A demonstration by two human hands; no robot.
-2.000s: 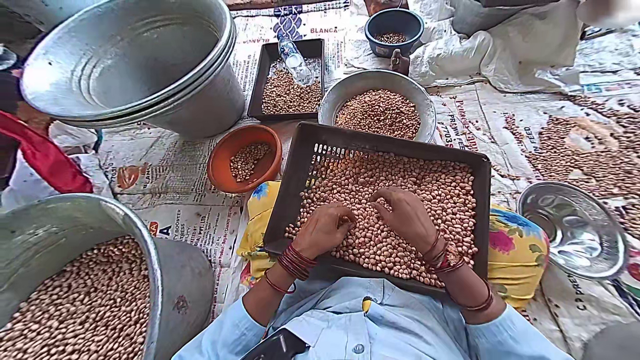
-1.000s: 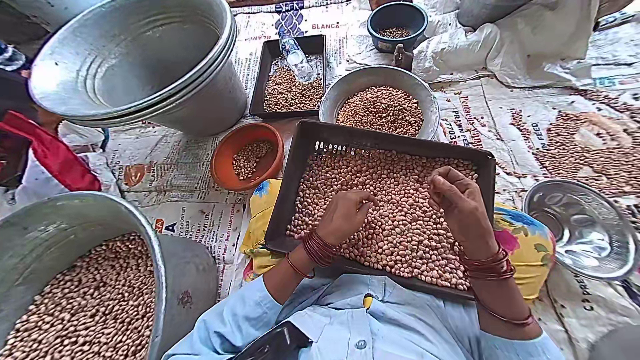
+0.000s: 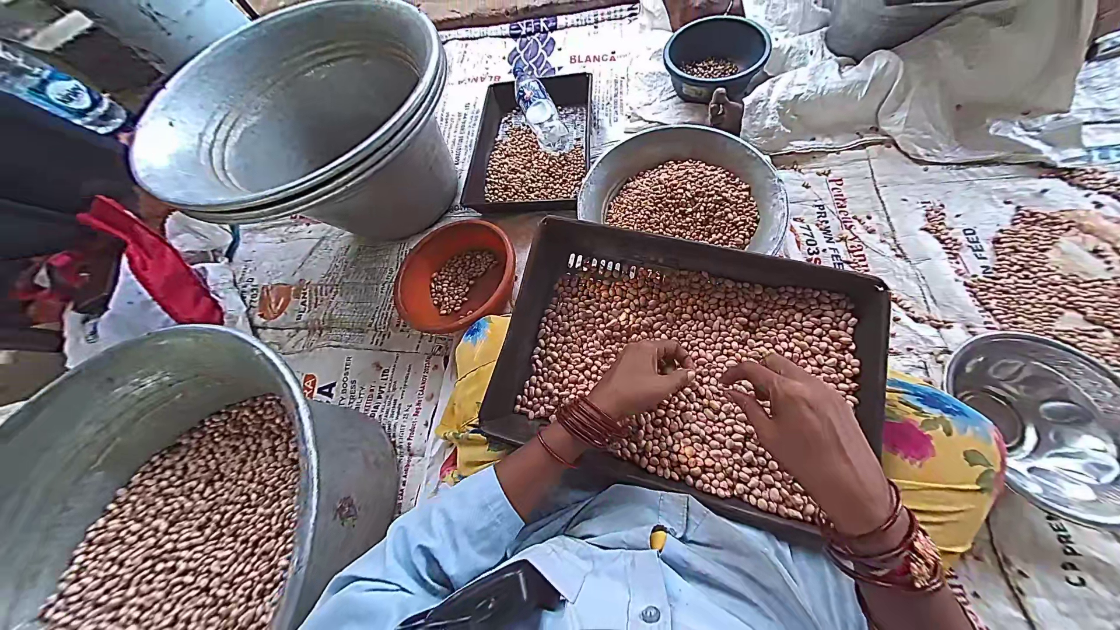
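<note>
A dark rectangular plastic tray (image 3: 553, 254) rests across my lap, spread with pinkish-brown nuts or beans (image 3: 700, 332) that I cannot tell apart. Over the middle of it is my left hand (image 3: 643, 376), thumb and fingertips bent close together above the pile. My right hand (image 3: 801, 420) hovers just to its right, thumb and forefinger slightly apart. The two hands do not touch. Whether either one pinches a single kernel is too small to tell. Dark red bangles circle both wrists.
An orange bowl (image 3: 499, 302) and a metal basin (image 3: 774, 210) of kernels stand beyond the tray. Stacked metal pots (image 3: 385, 192) are at upper left, a large pot of kernels (image 3: 350, 464) at lower left, a steel bowl (image 3: 1032, 411) at right. A smaller tray (image 3: 477, 175) holds a plastic bottle (image 3: 541, 114).
My right hand has come down from its raised place toward the kernels and nearer my left hand. The left hand stays over the tray's middle.
</note>
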